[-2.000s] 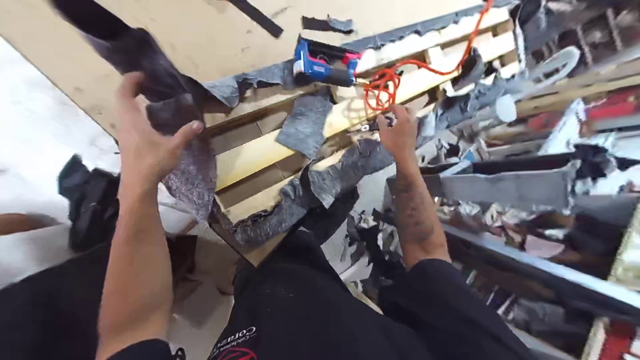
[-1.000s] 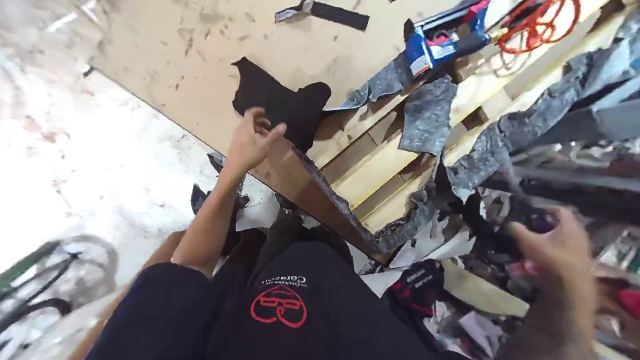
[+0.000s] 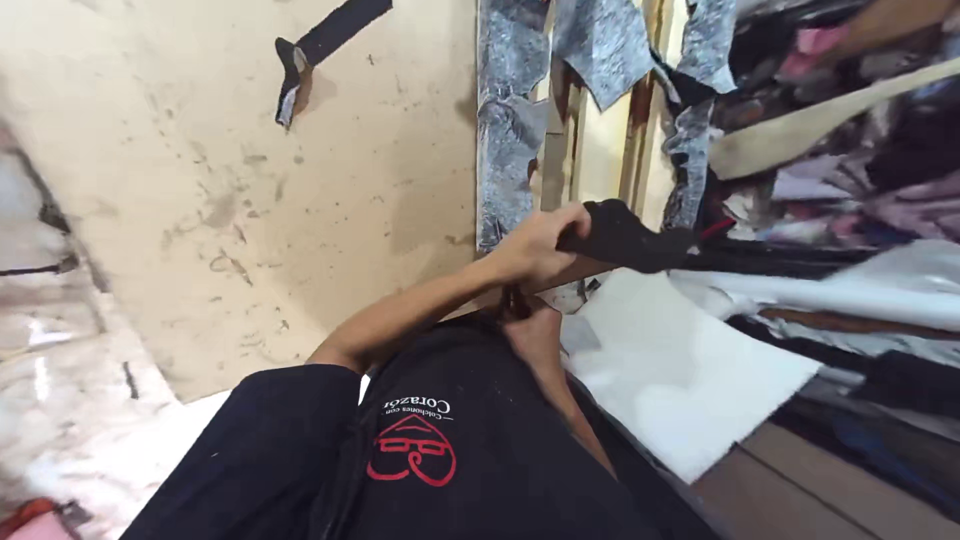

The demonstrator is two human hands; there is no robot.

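Note:
My left hand [image 3: 541, 244] grips the edge of a black piece of fabric [image 3: 637, 236], which lies over the corner of a wooden frame. Just below it, close to my shirt, my right hand [image 3: 534, 326] is curled with a small dark thing at its fingers; what that is cannot be made out. Torn grey fabric [image 3: 514, 142] runs along the frame's side, and another grey flap [image 3: 604, 49] hangs over the pale wooden slats [image 3: 604, 150].
A broad beige panel [image 3: 360, 180] stretches to the left, bearing a black strip [image 3: 345, 30] with a folded scrap [image 3: 291, 82]. At right lie a white sheet [image 3: 690, 367], a long pale strip [image 3: 825, 124] and heaped fabric scraps [image 3: 832, 187].
My right hand, out at the far right a second ago, is now in close below my left. The black fabric has moved from the panel onto the frame's corner. The view has turned.

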